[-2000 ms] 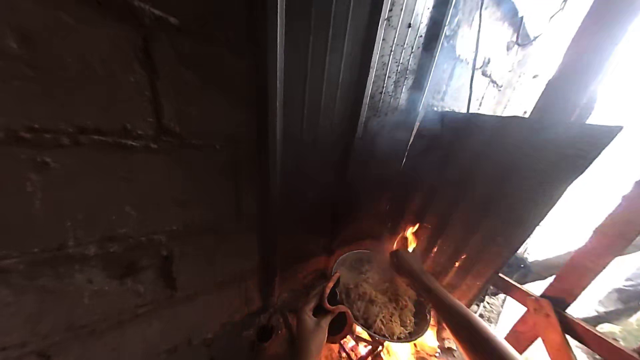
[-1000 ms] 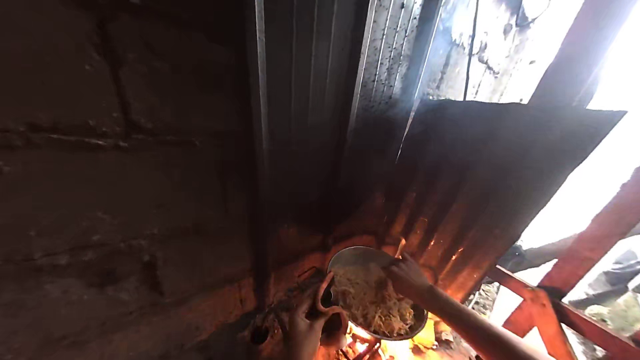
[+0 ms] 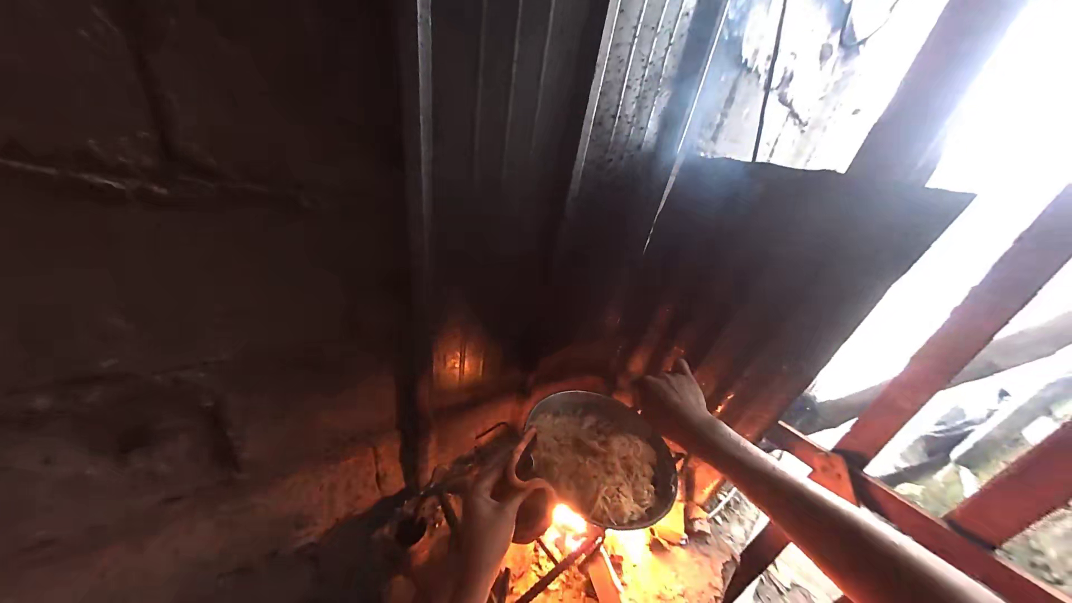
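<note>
A round metal pan [image 3: 601, 398] sits over an open fire, filled with pale shredded or noodle-like food [image 3: 595, 465]. My left hand [image 3: 494, 494] is at the pan's left side, with its fingers bent by the rim around what looks like a cloth or rounded holder; the dim light leaves its exact kind unclear. At the upper right rim is my right hand [image 3: 672, 394], its fingers curled and one end of something thin, perhaps a utensil handle, showing above them. The rest of that thing is hidden.
Flames [image 3: 632, 548] and burning sticks [image 3: 561, 574] lie under and before the pan. Behind it stands a dark corrugated metal sheet [image 3: 779, 251]. A dark block wall [image 3: 201, 293] fills the left, and reddish wooden beams [image 3: 930, 377] cross at the right.
My right hand was over the food in the pan one second ago and is now at the upper right rim. My left hand stays by the left side.
</note>
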